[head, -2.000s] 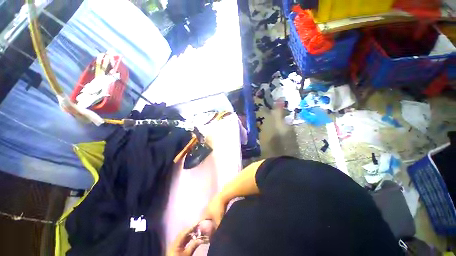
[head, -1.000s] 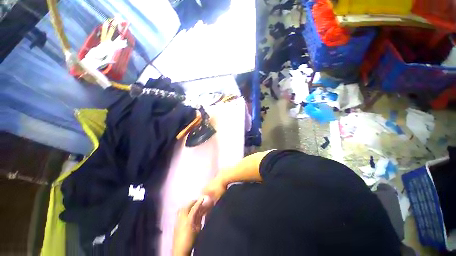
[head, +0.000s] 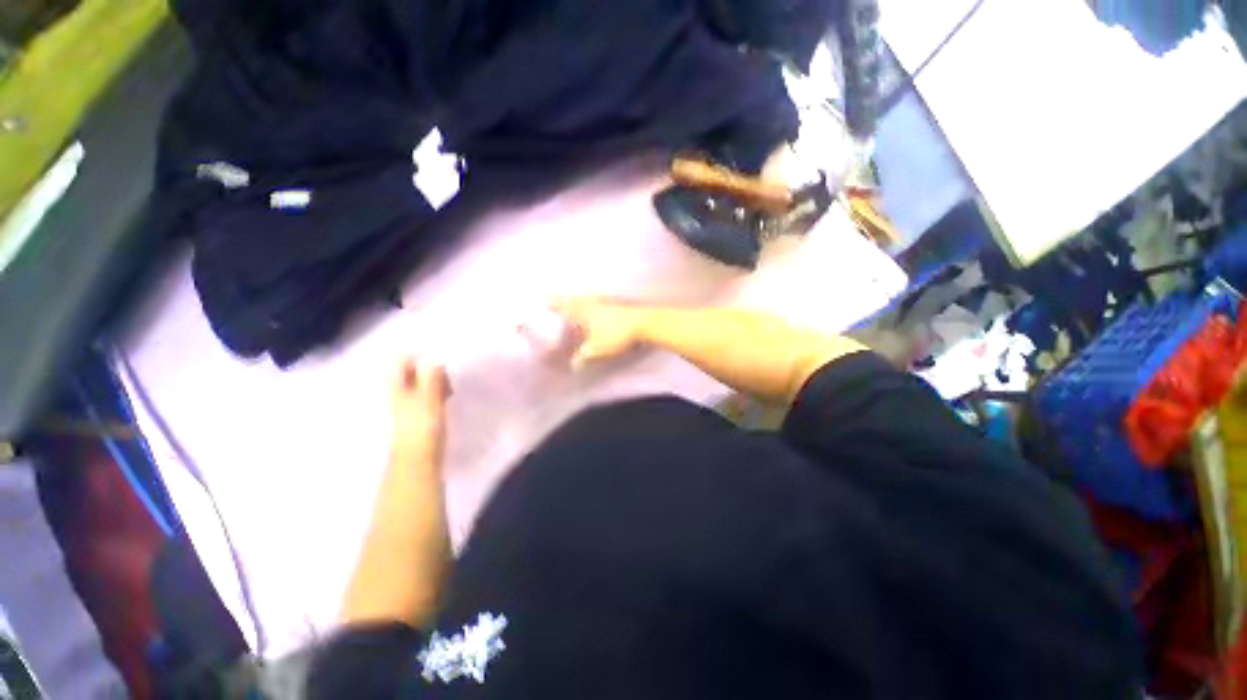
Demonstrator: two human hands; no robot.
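Note:
Black garments (head: 547, 82) with small white labels lie heaped on the far side of the pale pink ironing table (head: 308, 451). My left hand (head: 421, 390) is over the table, near the heap's front edge. It looks empty, with fingers a little apart. My right hand (head: 599, 331) is low over the middle of the table. A small pale, blurred thing (head: 544, 328) shows at its fingertips; I cannot tell whether it is gripped. The dark iron (head: 708, 226) with its tan handle rests at the table's right end, beside the heap.
A white board or tabletop (head: 1080, 123) stands beyond the table's right end. A blue crate (head: 1115, 376) with red material is at the right. Scraps litter the floor between them. Yellow-green cloth (head: 82, 82) hangs at the upper left. White bits cling to my dark clothing.
My hands were together at the table's near edge; now they are apart, over the table. The view has turned, so the heap and iron appear higher in the picture.

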